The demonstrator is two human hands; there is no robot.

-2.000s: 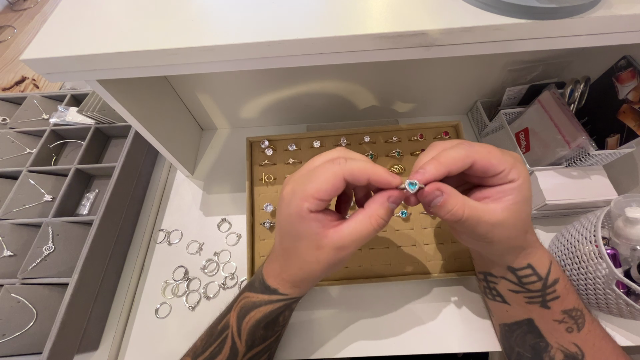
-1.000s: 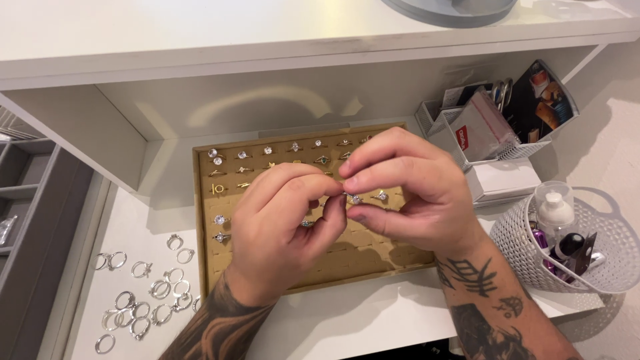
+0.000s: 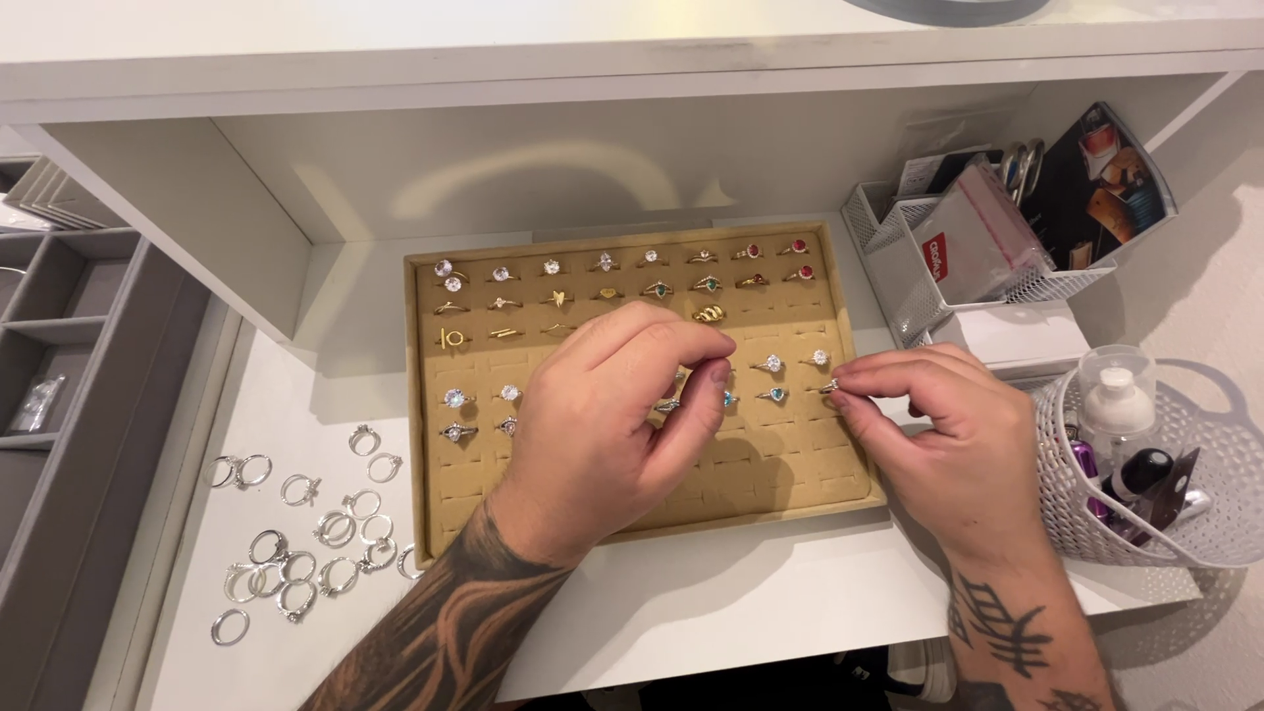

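A tan velvet ring tray (image 3: 632,494) holds rows of rings with clear, red, green and blue stones, and some plain gold-coloured ones. My right hand (image 3: 948,444) pinches a silver-coloured ring (image 3: 829,387) between thumb and forefinger at the tray's right side, in line with a blue heart-stone ring (image 3: 777,394). Above the middle of the tray hovers my left hand (image 3: 617,425), thumb and forefinger curled near each other, with no object seen between them; it hides several slots. Loose silver-coloured rings (image 3: 296,566) lie on the white surface left of the tray.
On the right stand a white mesh organizer (image 3: 894,286) with packets and scissors, a white box (image 3: 1017,331) and a plastic basket (image 3: 1165,533) with bottles. Grey compartment trays (image 3: 69,395) flank the left. A white shelf edge (image 3: 632,79) overhangs the back.
My hands, together over the tray before, are now apart. The right one has moved to the tray's right side with a ring; the left stays over the middle. The view has shifted.
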